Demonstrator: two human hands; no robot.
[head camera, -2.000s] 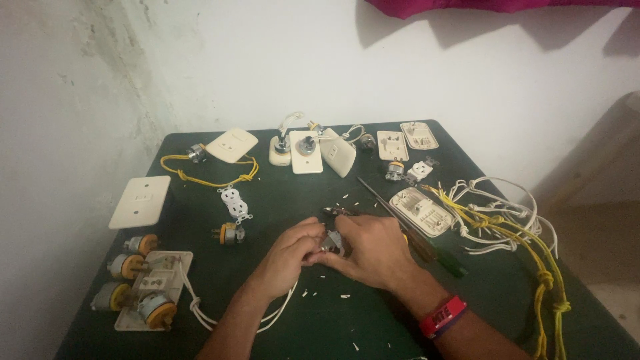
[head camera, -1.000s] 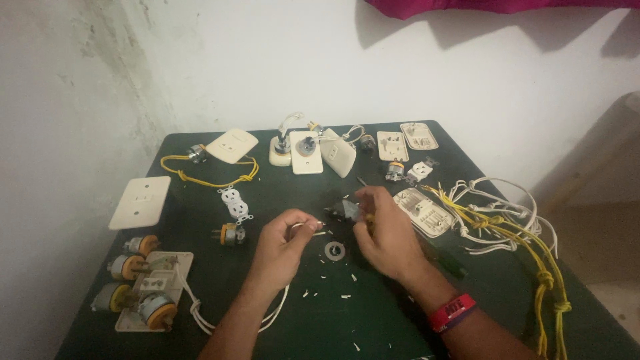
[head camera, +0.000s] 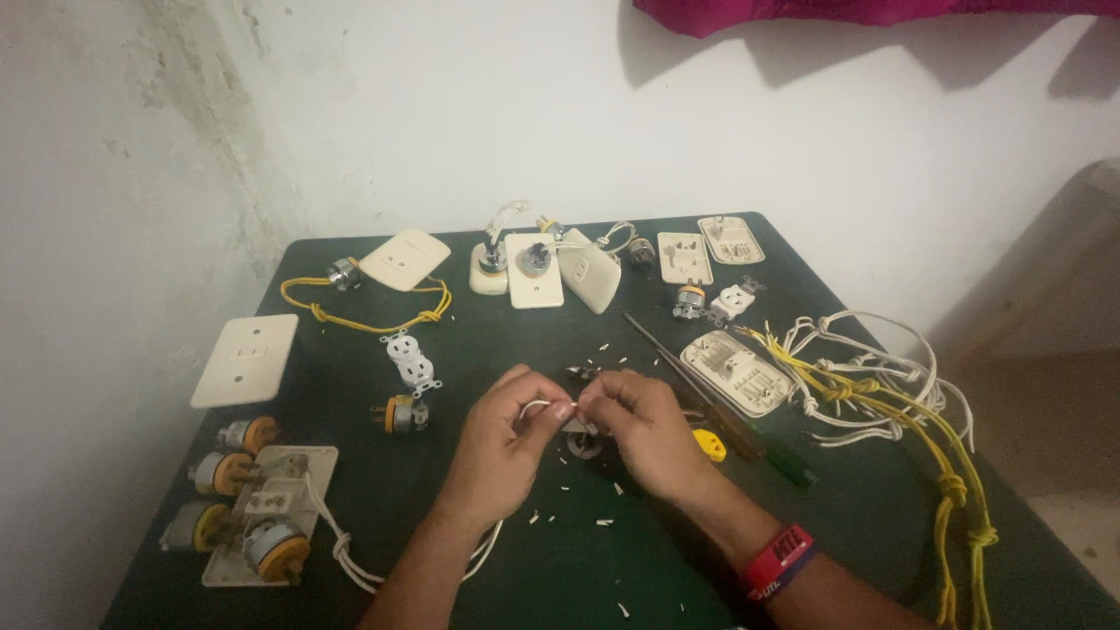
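My left hand (head camera: 512, 437) pinches a white electrical wire (head camera: 535, 404) close to its end, at the middle of the table. The fingertips of my right hand (head camera: 643, 429) meet the same wire end, touching the left fingertips. Behind the right fingers lies a metal-jawed tool (head camera: 582, 372), its handles mostly hidden. A round plug part (head camera: 584, 444) rests just below the fingertips. Right of my right wrist sits a yellow plug part (head camera: 710, 444). The white wire runs under my left forearm toward an outlet plate (head camera: 321, 468) with several plugs around it.
Screwdrivers (head camera: 717, 402) lie beside an opened cover (head camera: 738, 373) on the right. Knotted yellow and white wires (head camera: 875, 385) spread along the right edge. A duplex receptacle (head camera: 411, 360) and a plug (head camera: 402, 414) stand left of my hands. Outlet plates (head camera: 534, 289) line the back. Wire scraps (head camera: 604, 522) dot the front.
My right hand has let go of the metal-jawed tool and moved to the wire end in my left hand. Two seconds ago both hands were together over the round plug part.
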